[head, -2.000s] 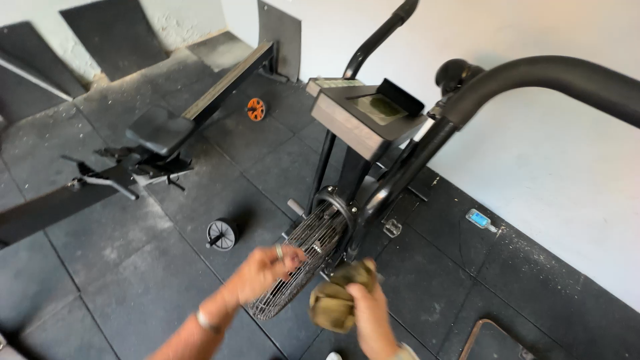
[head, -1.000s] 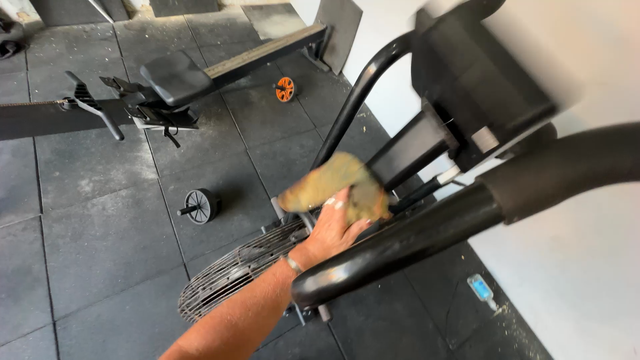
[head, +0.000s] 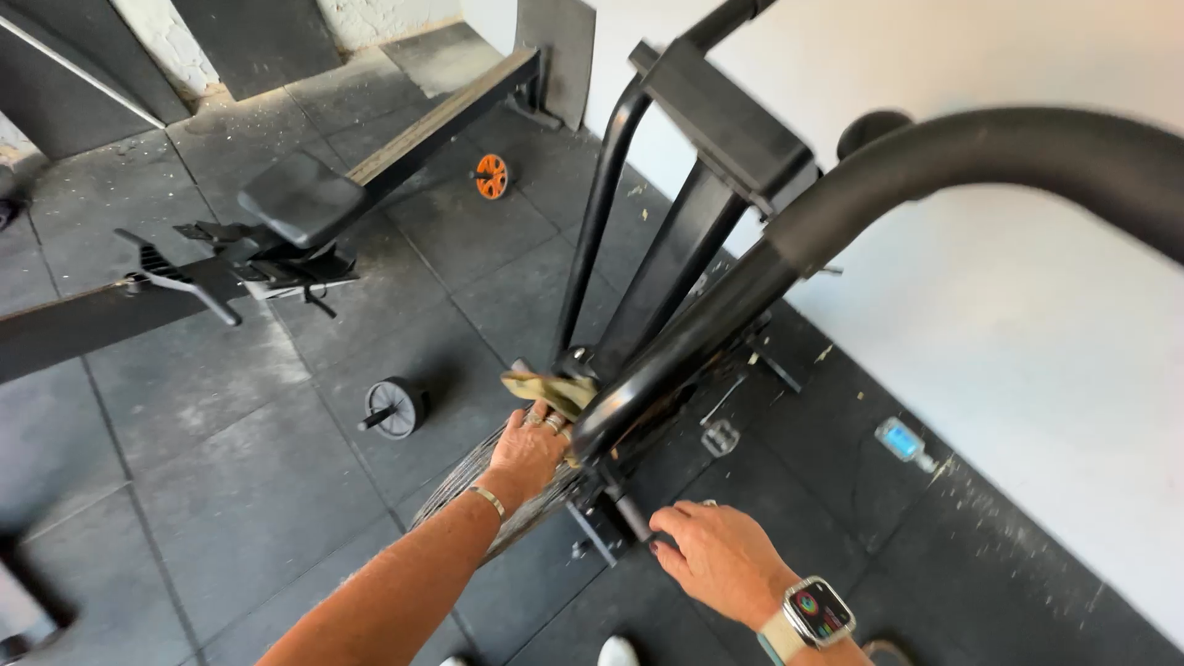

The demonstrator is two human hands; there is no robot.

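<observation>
My left hand, with rings and a bracelet, presses an olive-yellow cloth against the lower frame of a black air bike, just above its caged fan wheel. Part of the cloth is hidden under the fingers and behind the handle's bend. My right hand, with a smartwatch on the wrist, is at a small grey peg below that bend. Its thumb and forefinger are at the peg's end; whether they grip it is unclear. The bike's console shows its back.
A rowing machine's seat and rail lie at the upper left. On the rubber floor are a grey ab wheel, an orange wheel and a clear bottle with blue liquid. The thick curved handlebar spans the upper right.
My left hand and the cloth have moved down from the upright to the lower frame. My right hand, unseen one second ago, is in view; two seconds ago it held the cloth.
</observation>
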